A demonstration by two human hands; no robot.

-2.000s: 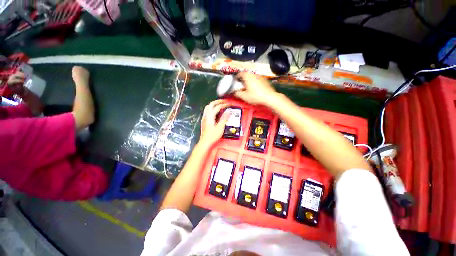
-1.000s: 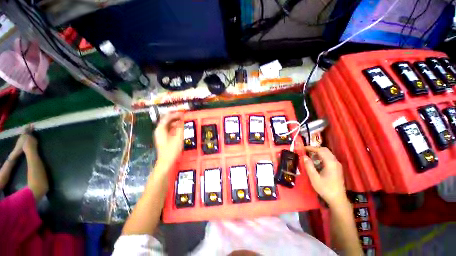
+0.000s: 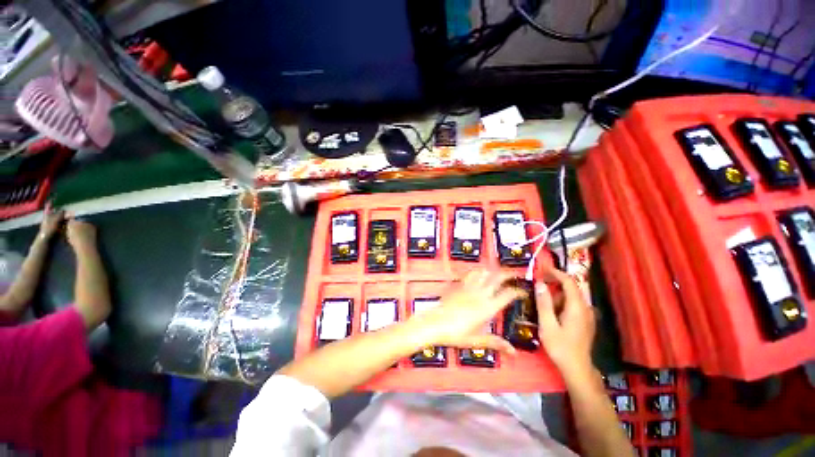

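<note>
A red-orange tray (image 3: 357, 290) on the bench holds black handheld devices with white labels in two rows. My left hand (image 3: 469, 312) reaches across the front row, its fingers and thumb around the left side of a black device (image 3: 521, 319) at the front right. My right hand (image 3: 565, 317) is at that device's right side, fingertips near its upper end; whether they grip is unclear. A thin white cable (image 3: 563, 192) comes down to this device and loops by the back-right device (image 3: 512, 236). My left hand and forearm partly cover front-row devices.
A stack of red-orange trays (image 3: 630, 259) stands at the right, its top tray filled. A white cylindrical tool (image 3: 313, 193) lies beyond the tray. A mouse (image 3: 397, 147), mouse pad (image 3: 338, 137) and bottle (image 3: 250, 122) are at the back. A person in pink (image 3: 54, 366) is at the left.
The cylindrical tool, first in my right hand, lies beyond the tray. My left hand has moved from the tray's left edge to the front-right device. My right hand stays beside that device.
</note>
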